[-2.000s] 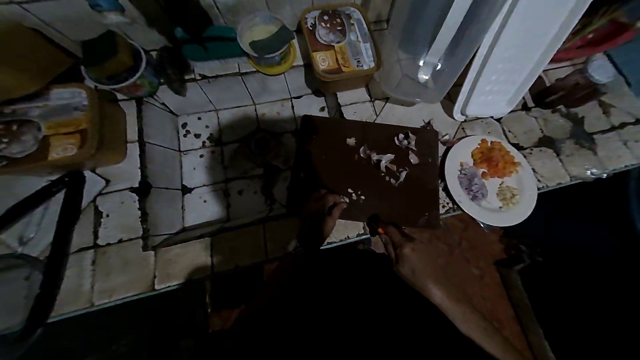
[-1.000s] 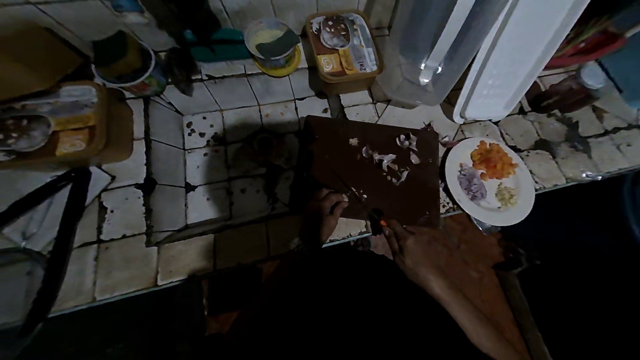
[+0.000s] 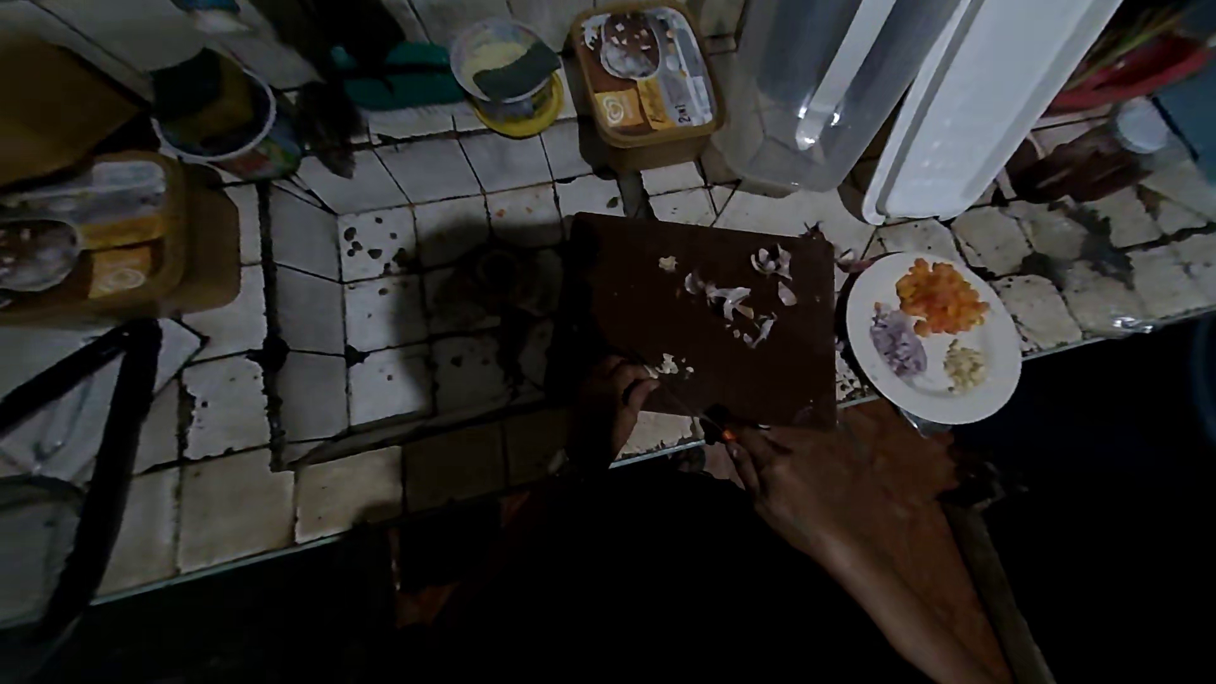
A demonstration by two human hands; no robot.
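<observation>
A dark brown cutting board [image 3: 703, 318] lies on the tiled counter. Garlic skins [image 3: 730, 299] are scattered over its upper right part, and small chopped pale bits, apparently garlic [image 3: 668, 365], lie near its lower left. My left hand [image 3: 622, 399] is at the board's lower left edge, its fingertips against the pale bits. At the lower edge my right hand [image 3: 765, 470] is closed around the handle of a knife [image 3: 719, 429], dark with an orange part; the thin blade points toward my left fingers. Right of the board, a white plate [image 3: 936, 407] holds diced orange pieces, chopped purple onion and minced pale bits.
A tiled sink basin [image 3: 380, 304] is left of the board, which overlaps its side. Behind stand a plastic tub [image 3: 651, 76], a cup with a sponge [image 3: 503, 66] and a clear container [image 3: 798, 123] beside a white lid [image 3: 978, 114]. Another tub [image 3: 104, 237] stands at left.
The blade, hard to make out two seconds ago, shows as a thin line near my left fingers. Both hands stay at the board's lower edge with small shifts.
</observation>
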